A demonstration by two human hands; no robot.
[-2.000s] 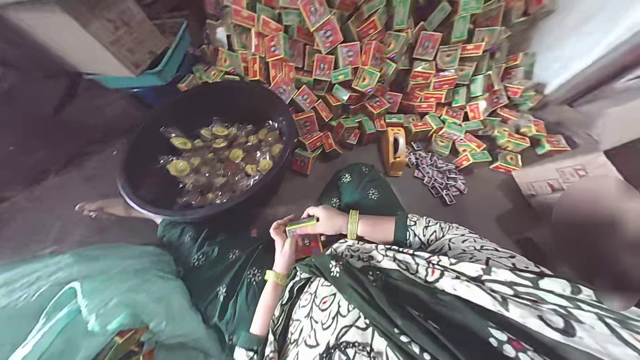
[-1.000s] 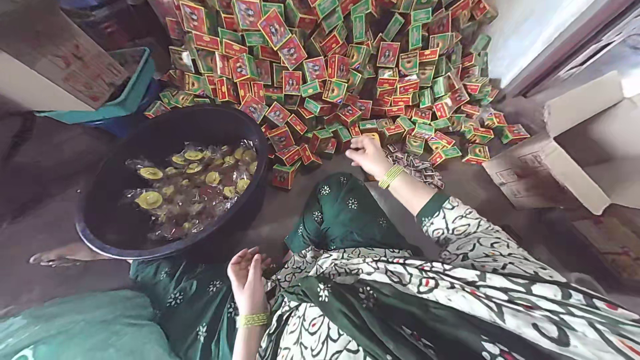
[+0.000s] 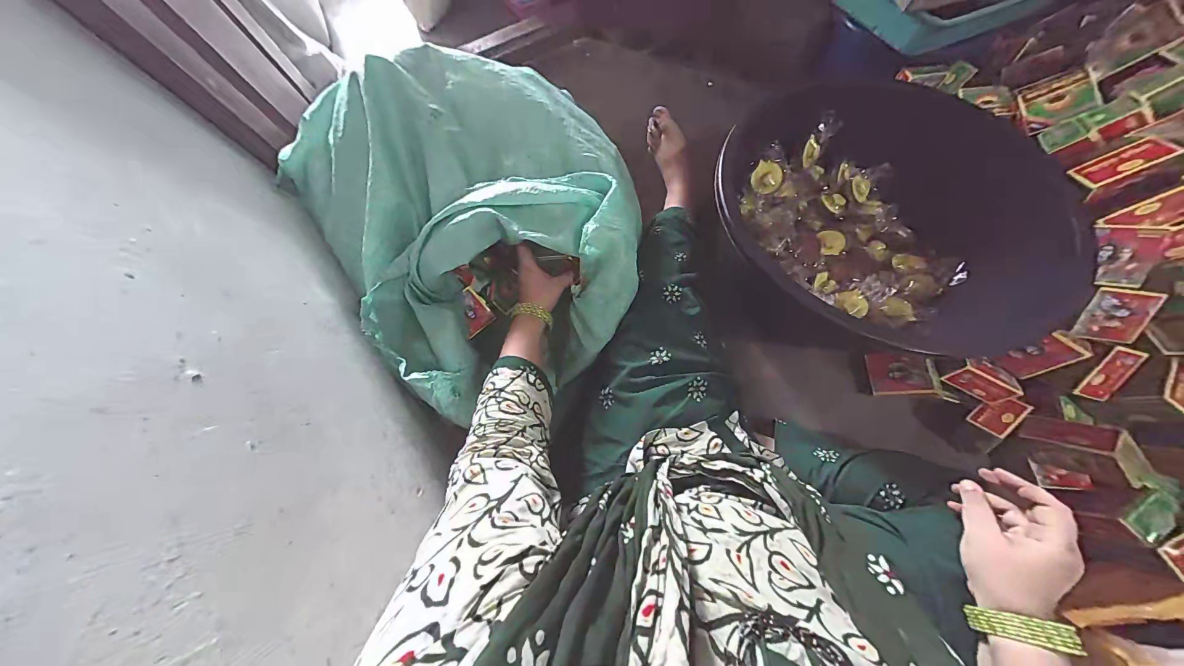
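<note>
My left hand (image 3: 541, 280) reaches into the mouth of a green cloth sack (image 3: 462, 129) that holds small red and green printed boxes (image 3: 476, 312). Its fingers are partly hidden among the boxes, so whether it grips one is unclear. My right hand (image 3: 1020, 546) rests palm up near my knee at the lower right, fingers loosely curled apart and nothing in them. Beyond my legs stands a dark round tub (image 3: 1008, 213) with clear-wrapped pieces that have yellow round parts (image 3: 832, 242).
Several loose red and green boxes (image 3: 1118, 314) lie piled on the floor right of the tub. A teal crate (image 3: 925, 30) stands at the top right. A pale wall (image 3: 185, 388) runs along the left side, and my bare foot (image 3: 668, 148) is between sack and tub.
The view has swung left to the sack. Two seconds ago both hands held a small box over my lap; now my left hand is in the sack and my right is empty.
</note>
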